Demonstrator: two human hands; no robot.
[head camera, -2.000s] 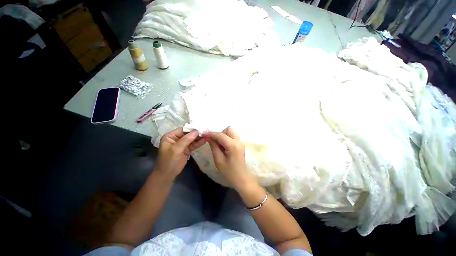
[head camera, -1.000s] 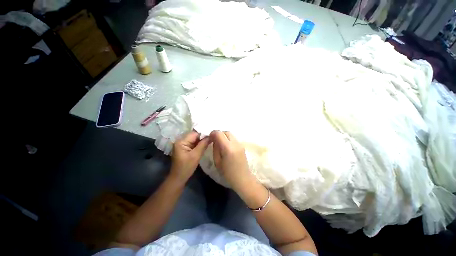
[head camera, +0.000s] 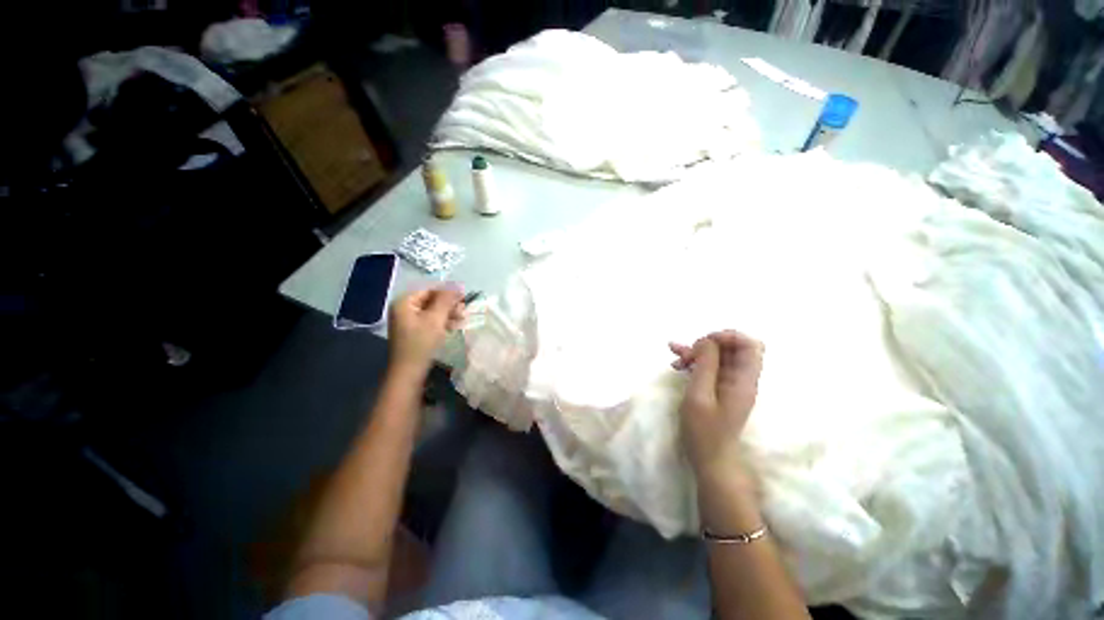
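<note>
The ivory garment (head camera: 726, 279) covers much of the table and hangs over its front edge, very bright. Its pleated ruffle (head camera: 499, 363) lies at the left front corner of the cloth. My left hand (head camera: 426, 317) is at the table edge beside the phone, its fingers closed on the small thread snips (head camera: 470, 298); their dark tip points right. My right hand (head camera: 723, 373) is raised over the garment, thumb and fingers together. A needle or thread in it is too small to see.
A phone (head camera: 367, 291), a silver-white speckled clump (head camera: 431, 251), a tan thread cone (head camera: 438, 194) and a white one (head camera: 486, 189) stand or lie at the left. A second ivory pile (head camera: 593, 109) and a blue container (head camera: 833, 119) are farther back.
My hands have parted: the left moved to the snips and took hold of them, the right moved right. The small strip is no longer pinched between them. The view has shifted left.
</note>
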